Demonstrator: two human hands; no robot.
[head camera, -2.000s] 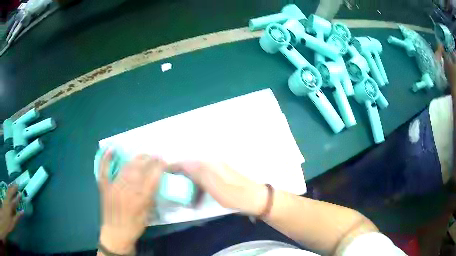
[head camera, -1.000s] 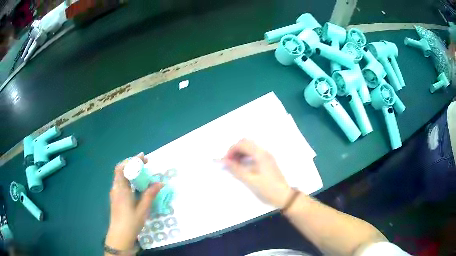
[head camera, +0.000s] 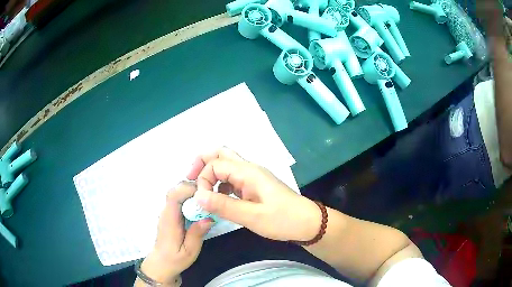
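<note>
My left hand (head camera: 178, 235) is closed round a mini fan, whose pale round handle end (head camera: 193, 209) faces up between the fingers. The rest of that fan is mostly hidden, with a bit of turquoise showing below. My right hand (head camera: 247, 190) touches the handle end with thumb and fingers at its upper right edge; whether a label is between the fingertips cannot be told. Large white label sheets (head camera: 168, 146) lie under and beyond my hands, with faint ring shapes along their left and lower left edges.
A pile of turquoise fans (head camera: 328, 53) lies at upper right. More fans (head camera: 14, 171) lie at far left. A white scrap (head camera: 134, 74) is near the worn pale strip (head camera: 120, 61). A person (head camera: 483, 129) is at the right, beside a clear bubble bag (head camera: 463, 28).
My right hand has moved left from over the sheet to the fan's handle end. My left hand still holds a fan. The view has shifted, so the fan pile appears further left and higher.
</note>
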